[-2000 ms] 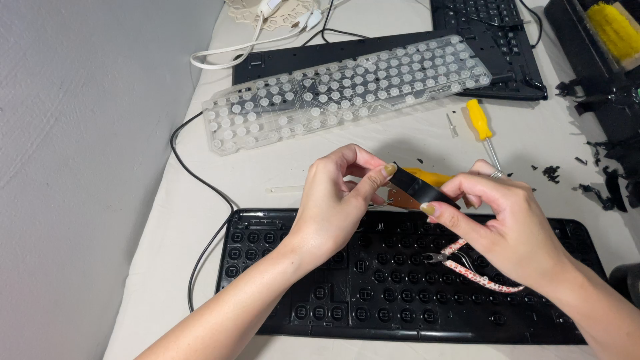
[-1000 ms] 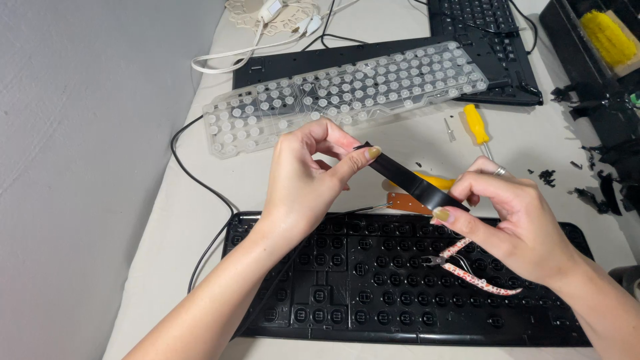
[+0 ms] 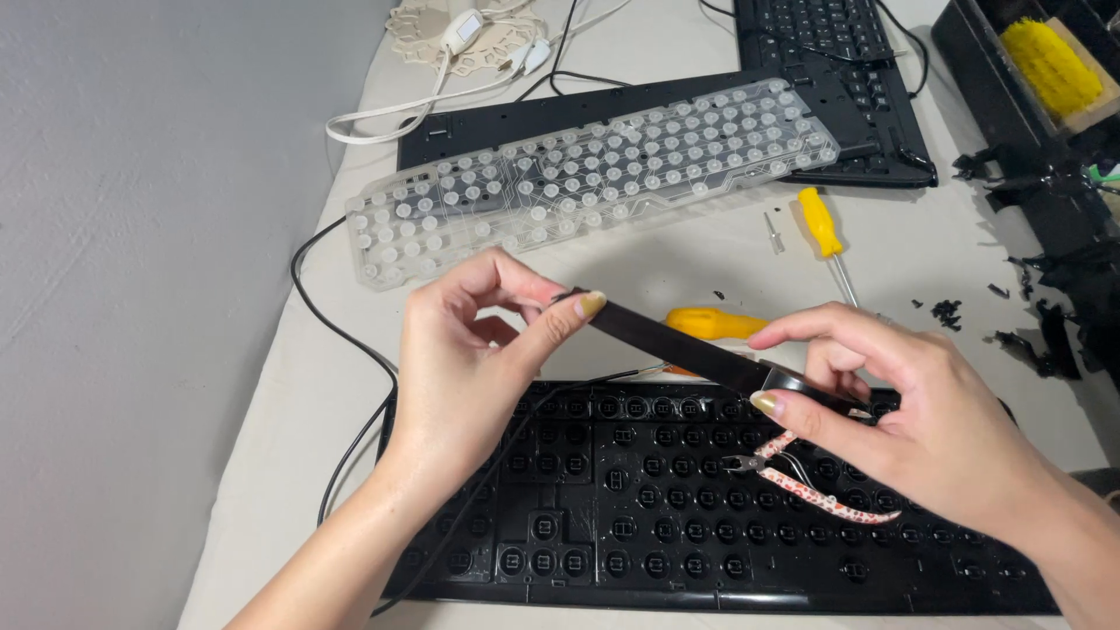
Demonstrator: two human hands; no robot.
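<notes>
A strip of black tape (image 3: 674, 343) stretches between my hands above a black keyboard housing (image 3: 542, 494) without keycaps. My left hand (image 3: 490, 350) pinches its free end between thumb and fingers. The roll of black tape (image 3: 809, 385) is in my right hand (image 3: 884, 411), gripped by the thumb and fingers. Below that hand, small nippers with patterned handles (image 3: 822, 494) lie on the housing, jaws toward the left. A yellow-handled tool (image 3: 713, 323) lies behind the tape strip, partly hidden. A thin black cable (image 3: 525, 420) runs over the housing, its stripped end near the tape.
A clear membrane sheet with rubber domes (image 3: 595, 175) rests on a black keyboard panel (image 3: 490, 122). Farther back is another keyboard (image 3: 831, 44). A yellow screwdriver (image 3: 820, 223), a screw (image 3: 773, 234) and black scraps (image 3: 947, 313) lie behind my right hand. A black box (image 3: 980, 70) holds a yellow brush (image 3: 1050, 68).
My hands have moved apart, and the strip of tape between them is longer than before. The roll remains in my right hand, the free end in my left.
</notes>
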